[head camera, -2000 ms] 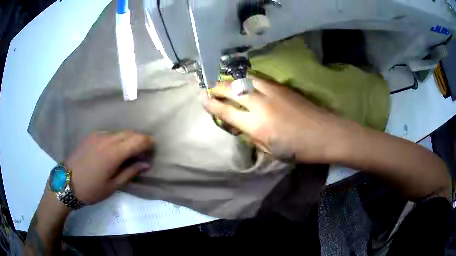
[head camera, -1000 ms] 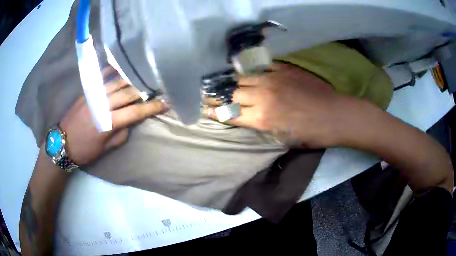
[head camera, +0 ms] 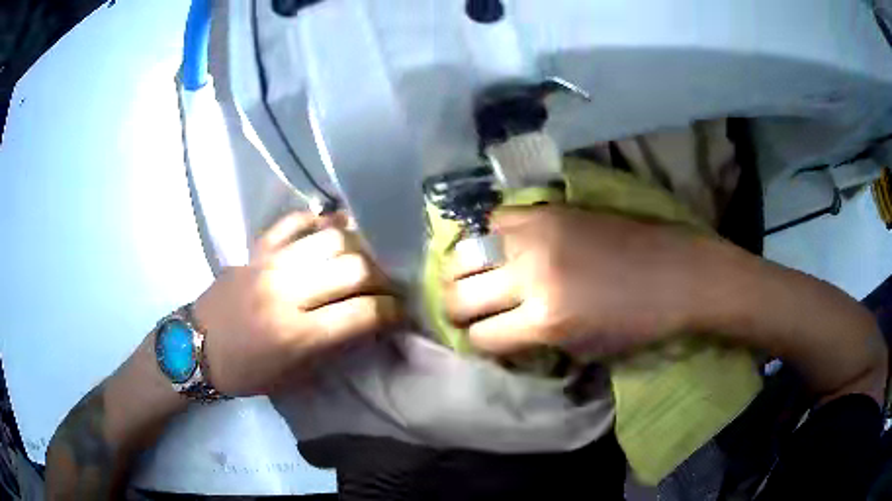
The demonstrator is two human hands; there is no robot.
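Observation:
The grey-taupe panel (head camera: 460,396) lies bunched in front of the sewing machine head (head camera: 626,68) and hangs over the table's front edge. A lime-green fabric piece (head camera: 675,401) lies under and around my right forearm. My left hand (head camera: 303,303) is blurred, its fingers curled on cloth left of the needle area. My right hand (head camera: 557,284) is curled with its fingers gripping the lime-green cloth, beside the tension assembly (head camera: 513,122). The needle and presser foot are hidden behind the machine head and my hands. Dark brown cloth (head camera: 411,470) shows at the bottom.
The white table (head camera: 98,196) extends at the left, with faint markings near its front edge. A white strip with a blue top (head camera: 210,147) hangs left of the machine head. A metal lever (head camera: 807,215) is at the right, near a yellow and black item (head camera: 883,196).
The grey panel has moved off the left of the table and is bunched toward the lap. The lime-green piece now hangs forward below my right forearm. My left hand has moved right and down, its fingers now curled.

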